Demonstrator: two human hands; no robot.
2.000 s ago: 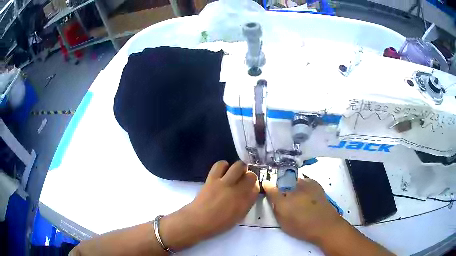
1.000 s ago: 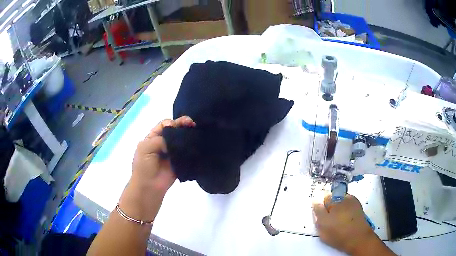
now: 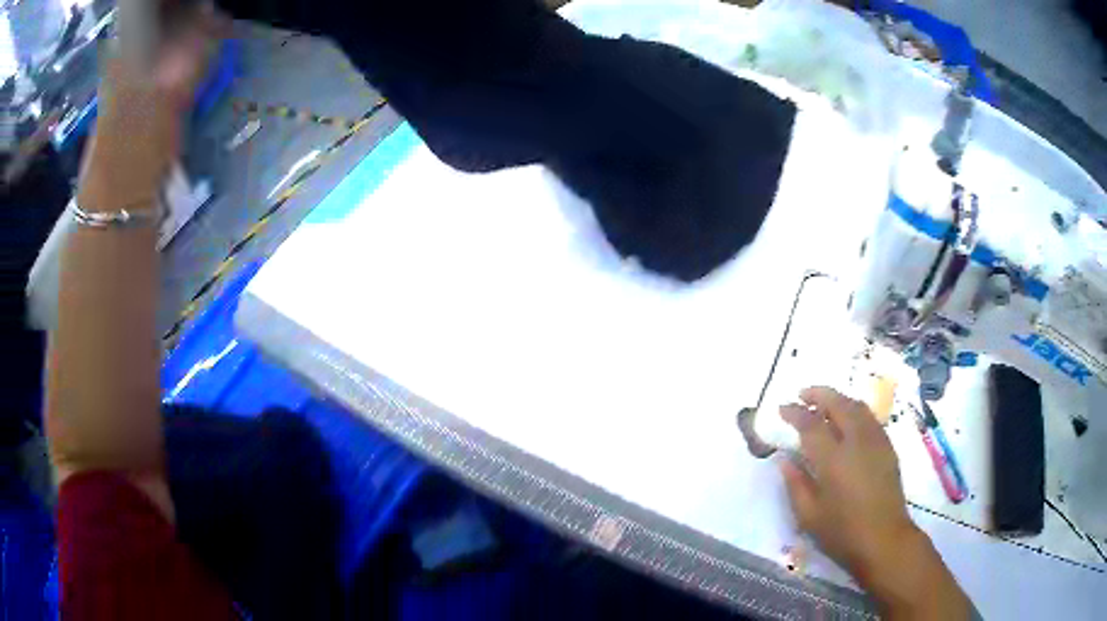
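Observation:
The black fabric panel (image 3: 692,158) stretches from the table left of the machine up to the top left edge. My left hand (image 3: 180,55) is raised at the top left, blurred and cut off by the edge, at the fabric's far end, and seems to grip it; the fingers are not clear. My right hand (image 3: 844,473) is over the table left of the snips, fingers bent and apart, holding nothing. The sewing machine head (image 3: 929,255) stands on the right, with no black fabric seen under its needle area.
Thread snips (image 3: 940,455) with pink and blue handles lie right of my right hand. A black smartphone (image 3: 1016,449) lies beyond them. A tape measure (image 3: 534,495) runs along the front table edge. Dark cloth (image 3: 261,497) and blue material lie below it at left.
My left hand has moved up and left, drawing the fabric out long. My right hand has left the needle area, towards the front. The view has shifted left and down.

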